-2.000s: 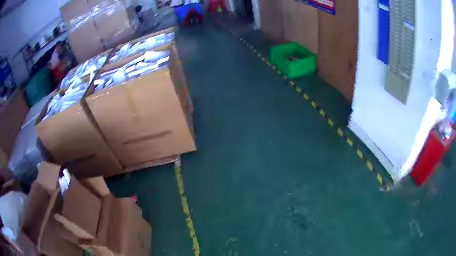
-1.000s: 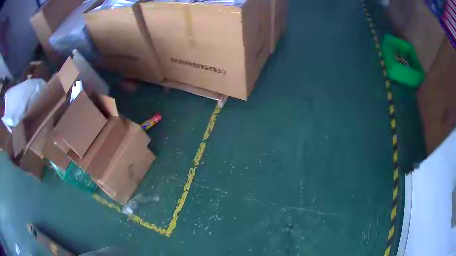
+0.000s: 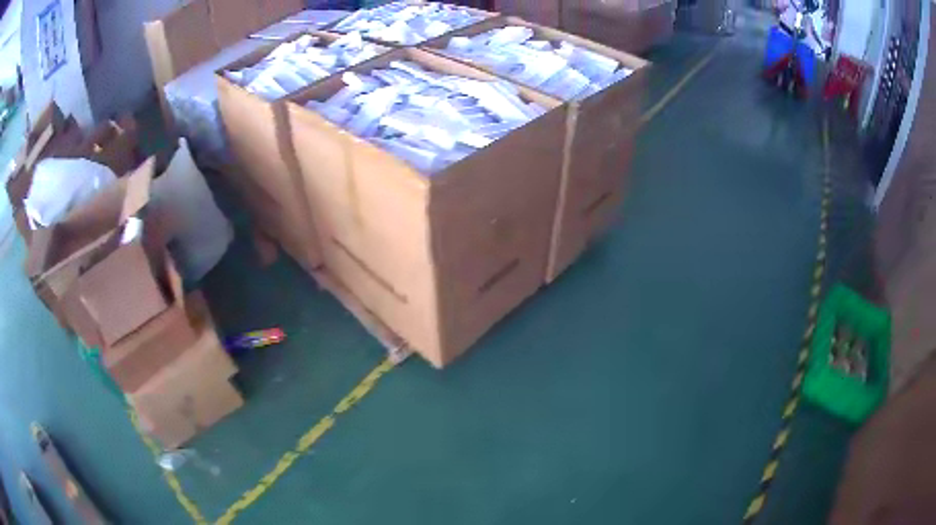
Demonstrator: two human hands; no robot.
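Observation:
Large open cartons (image 3: 380,226), brown and grouped four together, stand in the upper middle of the view. Clear plastic cases (image 3: 441,113) lie heaped loose in them, whitish and long. The edge of a low pallet (image 3: 359,320) shows under the near left side of the cartons; the rest of it is hidden. Neither my left hand nor my right hand is in the picture.
Small empty cartons (image 3: 185,385) with flaps open pile at the left, near a white bag (image 3: 70,191). Pallet jack forks (image 3: 67,477) lie at the lower left edge. A green crate (image 3: 850,354) sits by the right wall. Yellow lines mark the floor.
The view has swung and moved, so the cartons now show from a corner, with their contents and right side visible. The green crate appears lower at the right. No hand has appeared.

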